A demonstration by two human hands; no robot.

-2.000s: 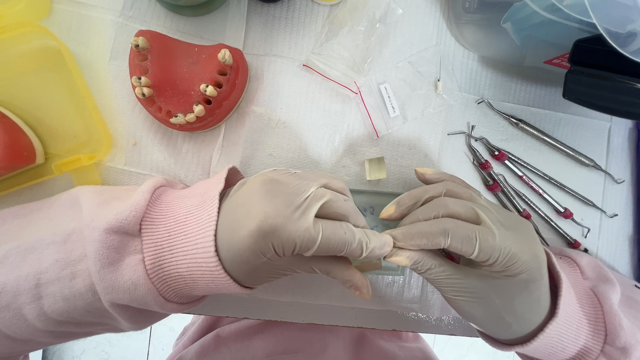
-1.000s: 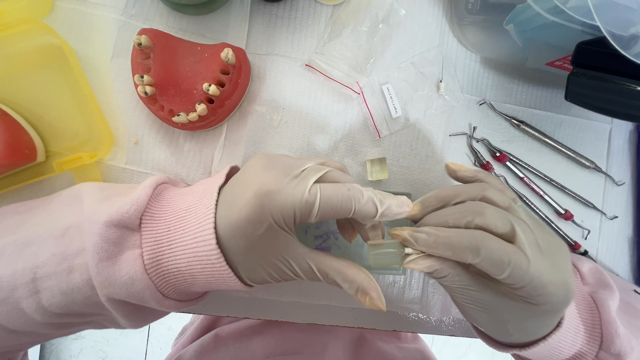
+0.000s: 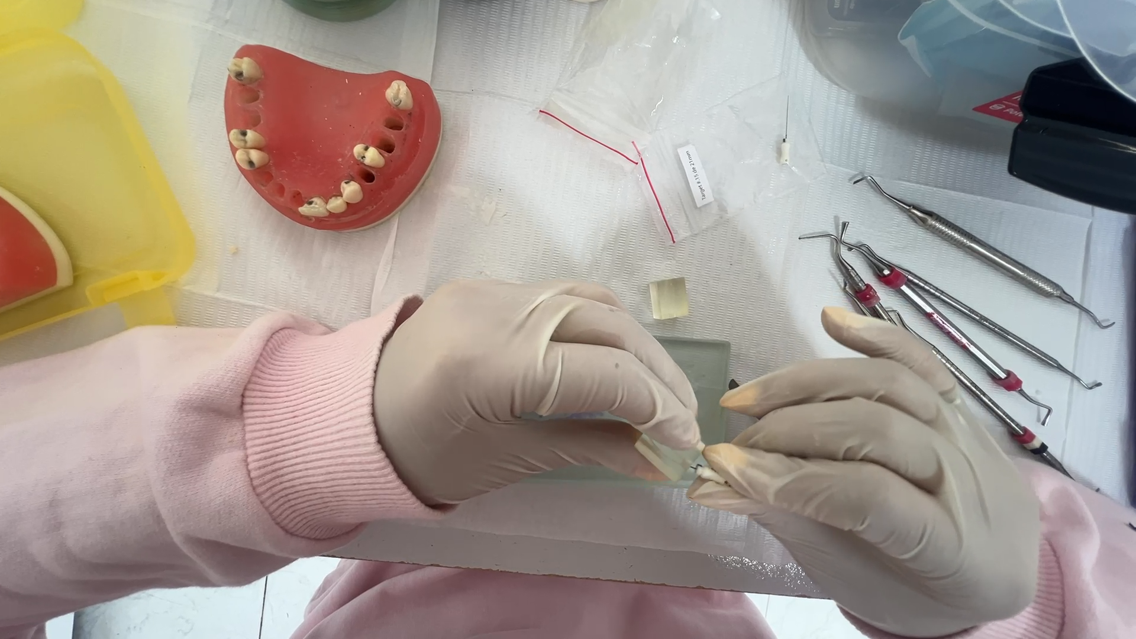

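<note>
My gloved left hand [image 3: 541,390] pinches a small translucent block [image 3: 661,457] between thumb and fingers. Close against it, my gloved right hand [image 3: 870,470] holds a small white piece [image 3: 708,475] in its fingertips, with a thin dark part pointing at the block; whether the two touch, I cannot tell. Beneath both hands lies a glass slab [image 3: 710,364], partly hidden. Just beyond the slab sits a second clear block [image 3: 668,298]. Up and to the left rests a red dental arch model [image 3: 311,115] with several cream teeth and some empty sockets.
Metal dental instruments [image 3: 976,248], some with pink-red bands, lie at the right. Plastic zip bags [image 3: 674,177] and a thin file with a white end [image 3: 784,153] are at the top. A yellow container [image 3: 106,177] stands left, a clear tub [image 3: 861,53] and black object [image 3: 1074,151] top right.
The block, over the slab a second ago, is now raised in my left fingertips. My left thumb has closed in from its spread position, and the small white piece now shows in my right fingertips.
</note>
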